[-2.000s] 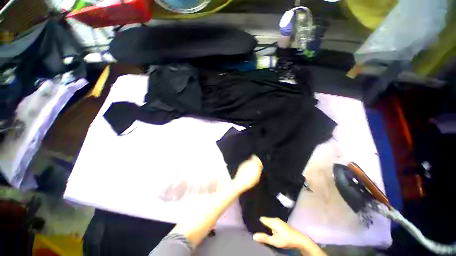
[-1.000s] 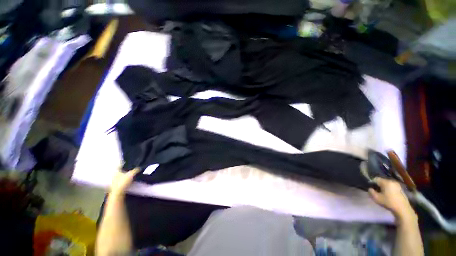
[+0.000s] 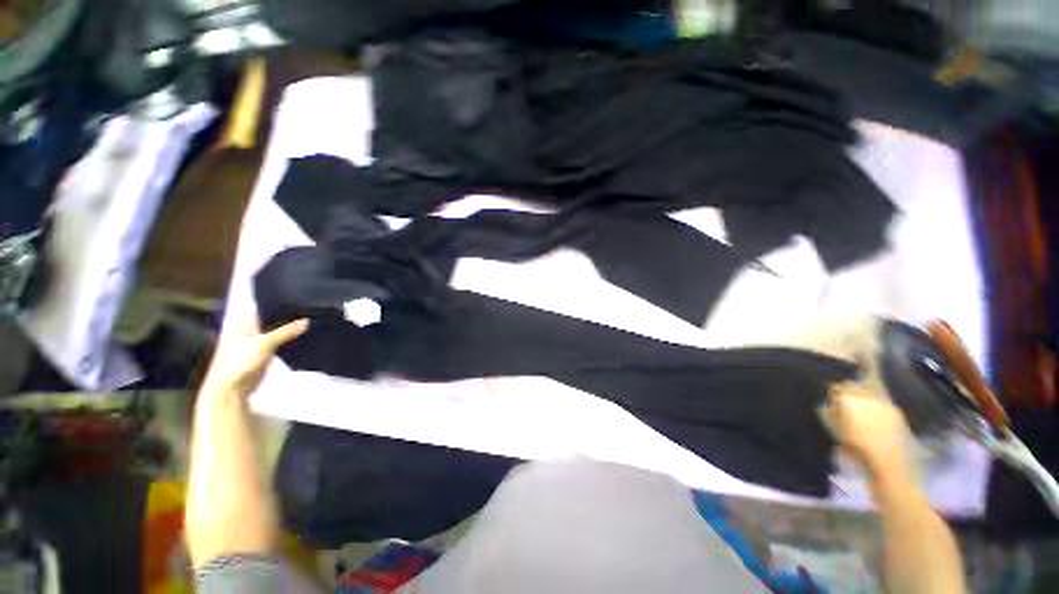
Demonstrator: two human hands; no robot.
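Black trousers (image 3: 557,348) lie across the near part of the pressing table, waist end at left, one leg stretched to the right. A small white label (image 3: 362,311) shows near the waist end. My left hand (image 3: 261,348) is at the left edge of the waist end, thumb on the cloth; its grip is unclear. My right hand (image 3: 862,420) is at the hem end on the right, blurred, fingers at the cloth's edge. The steam iron (image 3: 929,366) with its orange-brown handle rests just right of my right hand, touched by neither hand.
A pile of black garments (image 3: 627,128) covers the table's far side. The white table cover (image 3: 314,400) shows around the cloth. A pale hose (image 3: 1028,464) runs from the iron to the lower right. Black cloth (image 3: 383,482) hangs below the near edge. A folded white cloth (image 3: 116,244) is at the far left.
The trousers have gone from bunched near my body to stretched left to right. Since one second ago, the waist end has shifted up and the hem end has spread wider and lower.
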